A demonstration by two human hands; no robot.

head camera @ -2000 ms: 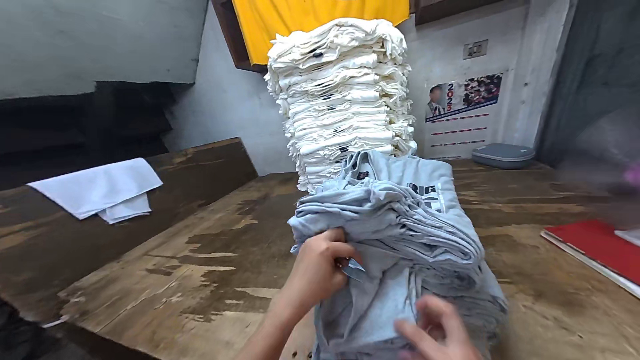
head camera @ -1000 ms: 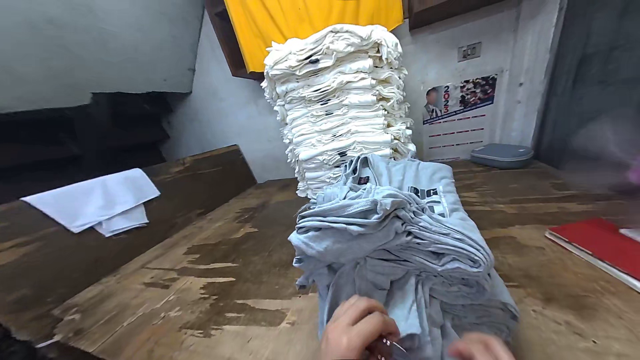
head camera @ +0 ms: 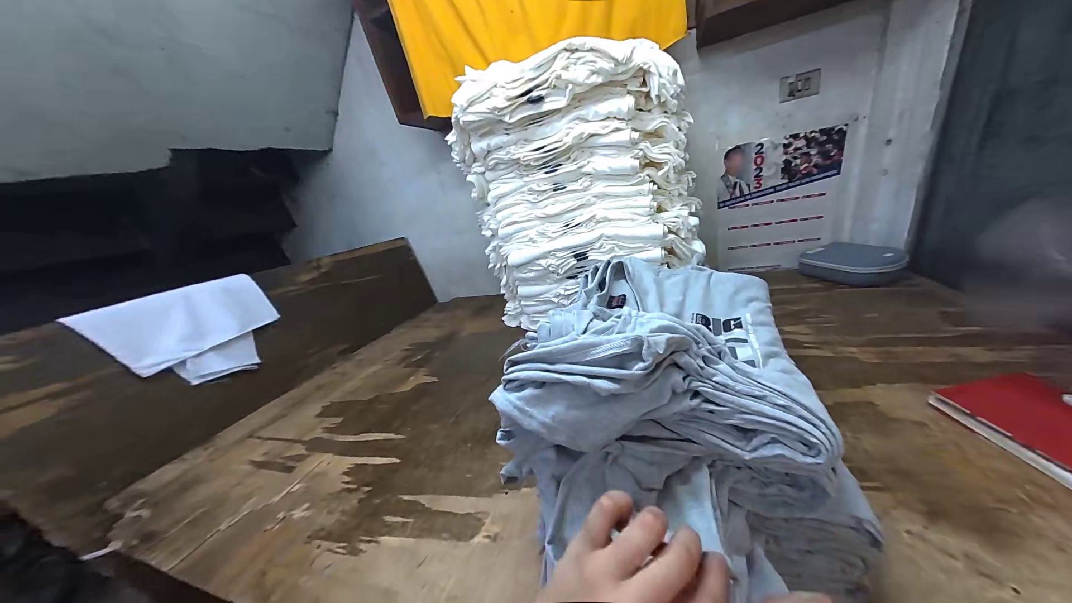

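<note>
A pile of folded grey T-shirts (head camera: 670,402) rises from the wooden table, with dark print on the shirt at its back. My left hand (head camera: 641,557) rests with bent fingers on the grey cloth at the near side of this pile; whether it pinches the cloth cannot be told. Of my right hand (head camera: 800,597) only a sliver shows at the bottom edge, so its grip is hidden. Behind the grey shirts stands a tall stack of folded white shirts (head camera: 578,184).
A white cloth (head camera: 184,322) hangs over the wooden ledge (head camera: 352,276) at left. On the table (head camera: 402,419), a red book (head camera: 1013,414) lies at right and a grey case (head camera: 854,261) at the back. Yellow fabric (head camera: 519,29) hangs above; a calendar (head camera: 783,201) is on the wall.
My left hand has left the folded edge of the grey pile and moved down to its near side. My right hand has dropped almost out of view.
</note>
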